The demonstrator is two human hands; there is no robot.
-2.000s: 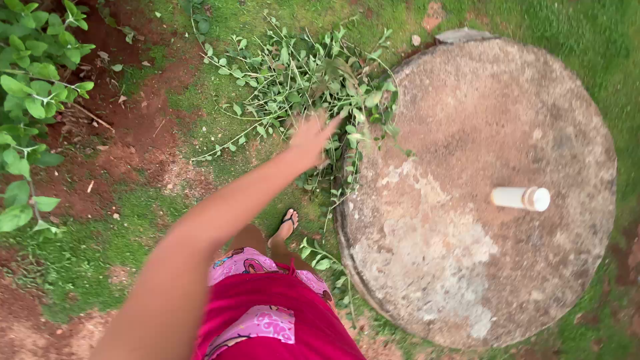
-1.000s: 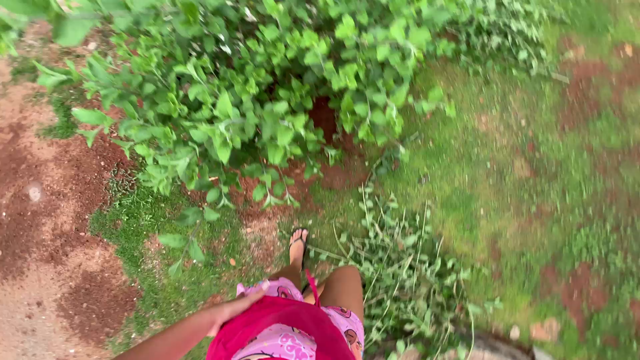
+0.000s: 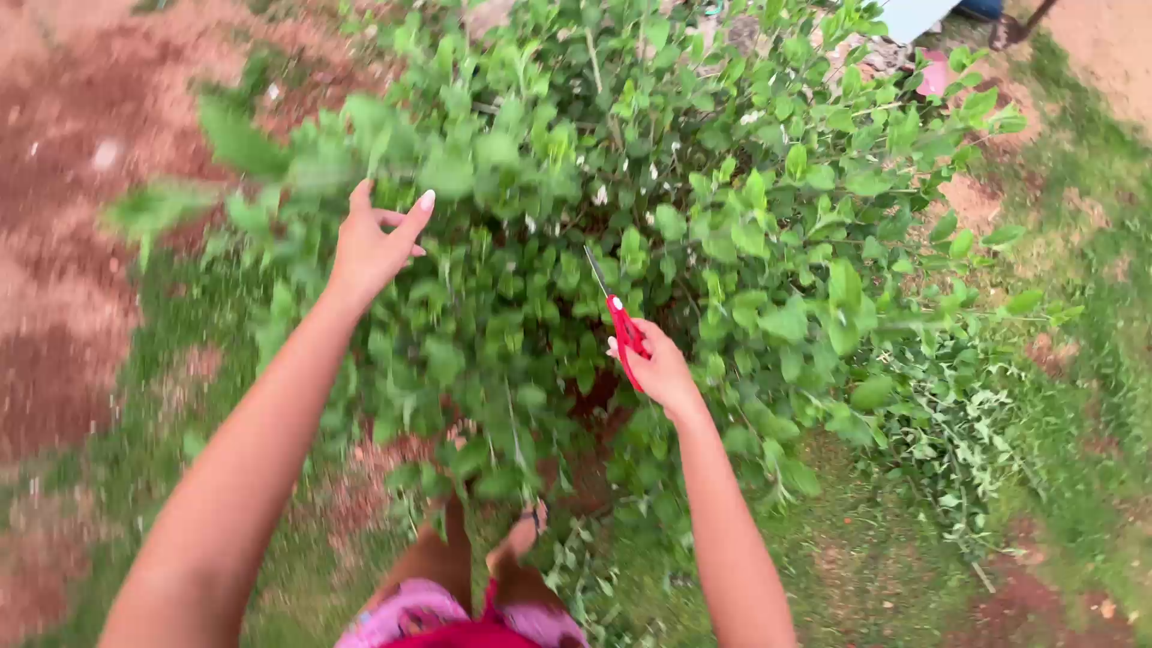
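Observation:
A leafy green bush [image 3: 558,333] fills the middle of the view. At its left side is my left hand [image 3: 378,238], fingers apart and raised among blurred leaves; whether it touches a stem cannot be told. My right hand [image 3: 655,360] is shut on the red handles of a pair of scissors [image 3: 621,328] in front of the bush's centre. The scissors point up and to the left, and their blades look closed.
Cut leafy branches [image 3: 958,432] lie on the grass at the right. Bare reddish soil [image 3: 72,180] is at the left. Beyond the bush are a pale panel [image 3: 909,16] and a pink object [image 3: 936,72]. My sandalled foot [image 3: 522,531] stands at the bush's lower edge.
The view has swung from the round concrete slab to the bush. Both hands now reach out over the bush, and the red scissors have come into sight in my right hand.

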